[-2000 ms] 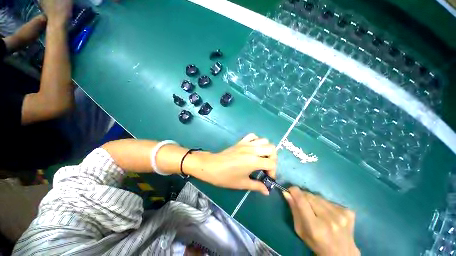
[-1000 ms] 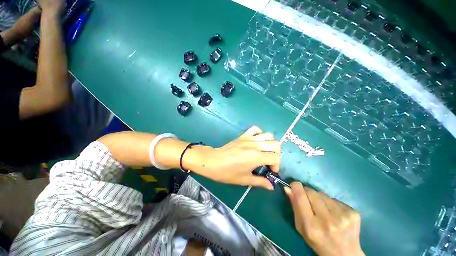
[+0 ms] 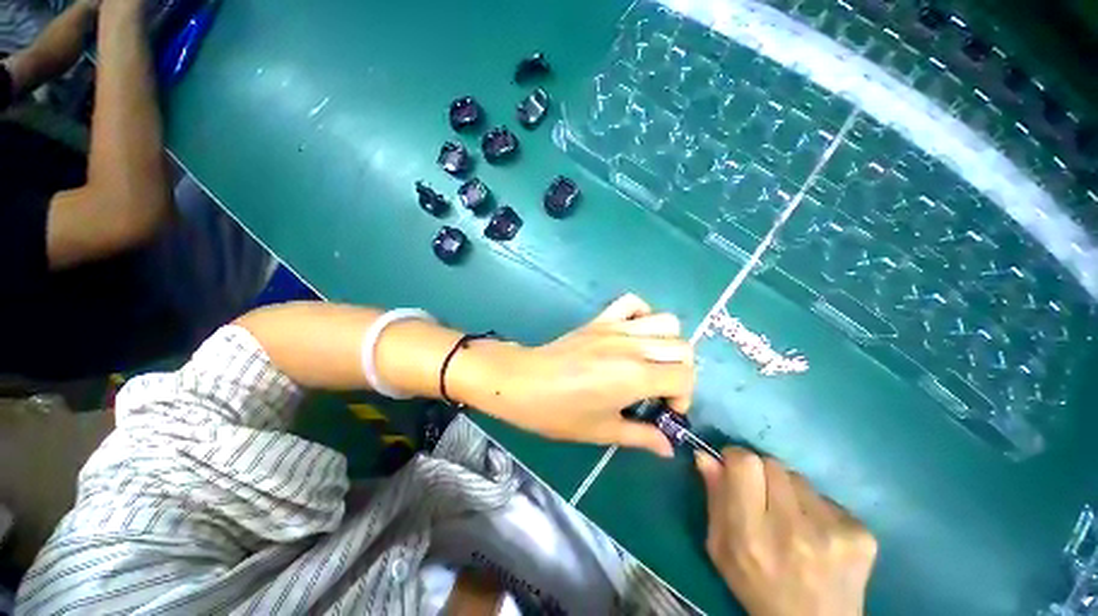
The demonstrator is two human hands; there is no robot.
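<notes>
My left hand (image 3: 596, 379) is closed on a small black housing (image 3: 647, 410), pinched between thumb and fingers near the bench's front edge. My right hand (image 3: 783, 529) holds a thin dark metal tool, perhaps tweezers (image 3: 692, 440), with its tip against the housing. The fingers hide most of both. A small pile of tiny pale metal bits (image 3: 759, 344) lies on the green bench just beyond my hands. Several loose black housings (image 3: 500, 144) lie scattered on the bench, ahead and to the left.
A clear blister tray (image 3: 843, 241) spans the far right, with dark parts along its far edge. A white strip (image 3: 891, 114) crosses it. Another clear tray (image 3: 1078, 566) shows at the right edge. A neighbour's forearm (image 3: 127, 132) and a blue object (image 3: 187, 46) are at upper left.
The camera view has shifted slightly, so the bench items sit differently in the frame. Both hands keep their hold on the housing and the tool, tip against the housing.
</notes>
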